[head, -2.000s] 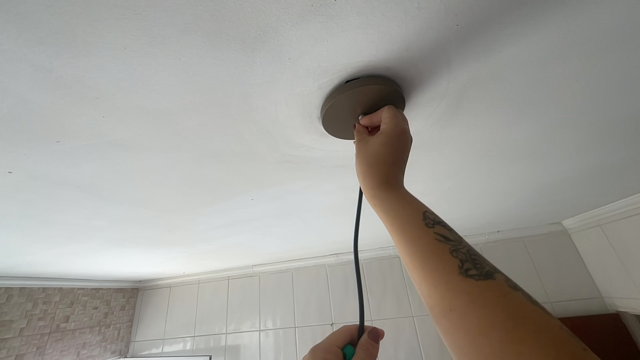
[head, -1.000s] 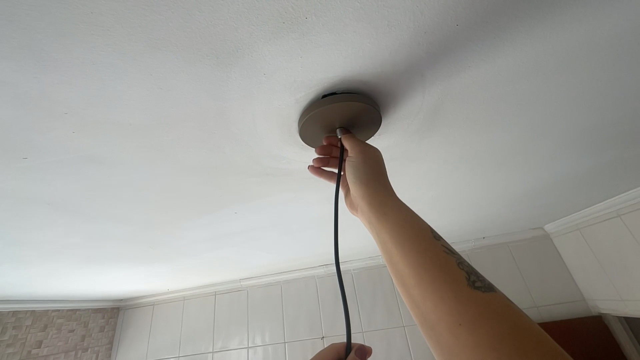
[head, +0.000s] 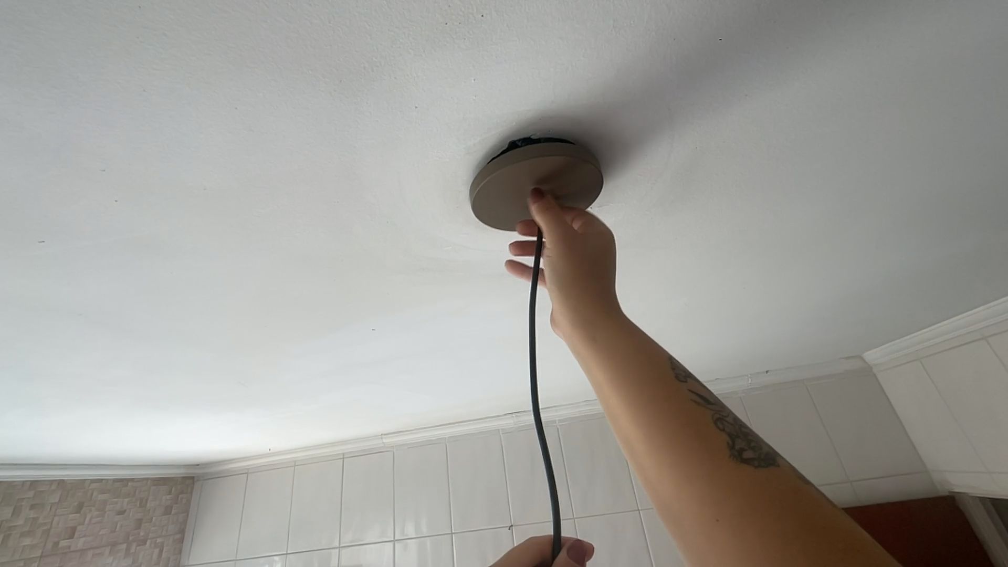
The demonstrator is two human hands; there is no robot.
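A round brown ceiling canopy (head: 512, 189) sits tilted at the ceiling, with a gap along its far edge where something dark shows. My right hand (head: 579, 252) reaches up to it, thumb and forefinger pinching at its centre where the cord comes out; the other fingers are spread. From there a black cord (head: 534, 339) hangs down in a slight curve. At the bottom edge my left hand (head: 543, 551) is around the cord's lower part, mostly cut off by the frame.
The white ceiling (head: 236, 236) fills most of the view. White wall tiles (head: 417, 488) and a crown moulding (head: 441, 429) run along the far side, patterned beige tiles (head: 94, 512) are at lower left, and a dark red surface (head: 913, 531) is at lower right.
My right hand's fingers, curled against the canopy two seconds ago, are now spread, with the thumb at its centre. The gap at the canopy's far edge looks wider. The green item at my left hand is out of sight.
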